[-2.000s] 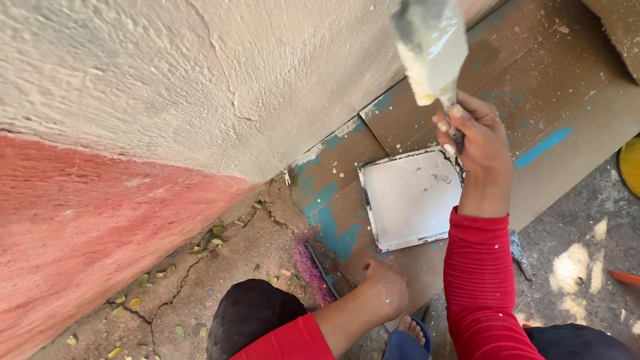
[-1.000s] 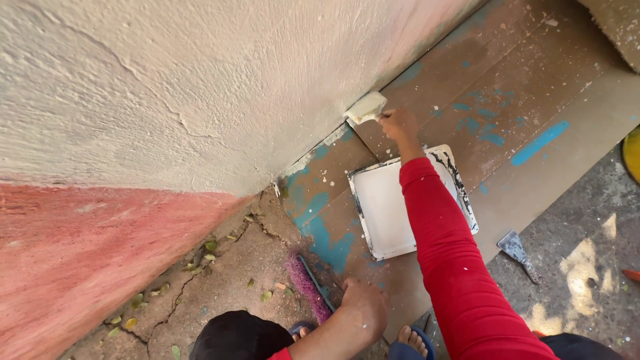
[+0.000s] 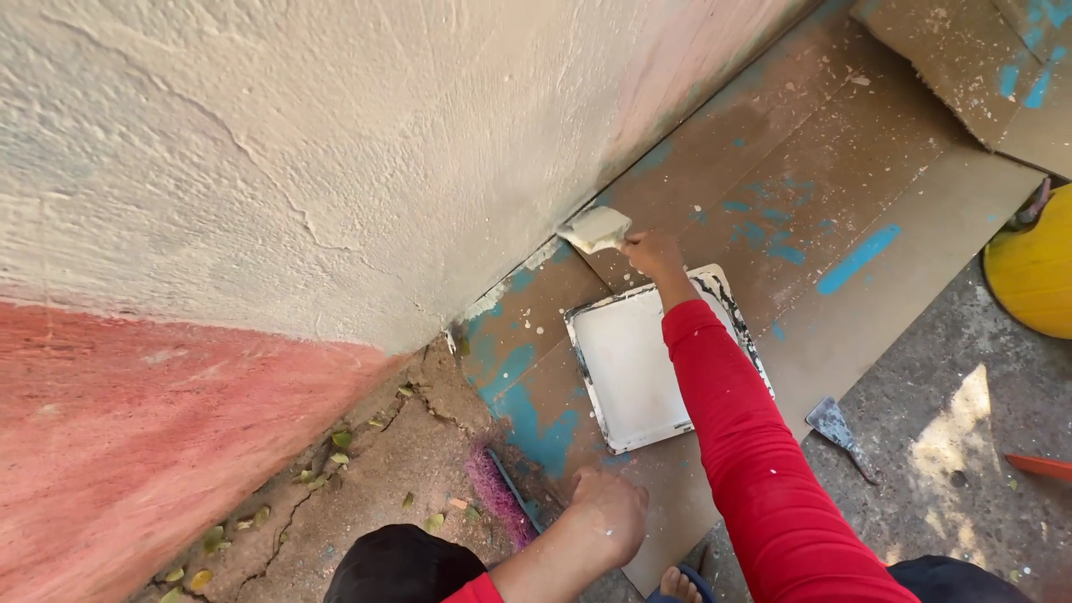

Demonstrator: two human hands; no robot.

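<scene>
My right hand (image 3: 656,254) grips a wide paintbrush (image 3: 596,229), its bristles coated in off-white paint and touching the foot of the textured wall (image 3: 360,151), where it meets the cardboard. Below that hand, partly hidden by my red sleeve, lies a shallow tray of white paint (image 3: 632,364) with a stained rim. My left hand (image 3: 610,515) is curled near my knee, close to a brush with pink-purple bristles (image 3: 502,494); whether it holds anything cannot be told. The wall is off-white above and pink-red at the lower left.
Paint-spattered cardboard (image 3: 846,243) runs along the wall's foot. On the concrete at right are a scraper (image 3: 833,427), a yellow container (image 3: 1034,268) and an orange object (image 3: 1038,466). Cracked ground with fallen leaves (image 3: 342,438) borders the wall at lower left. My foot (image 3: 680,586) shows at the bottom.
Two seconds ago my right hand held the brush raised over the tray's upper edge; it then came down to the wall's foot and is still there. My left hand stays low by the knee.
</scene>
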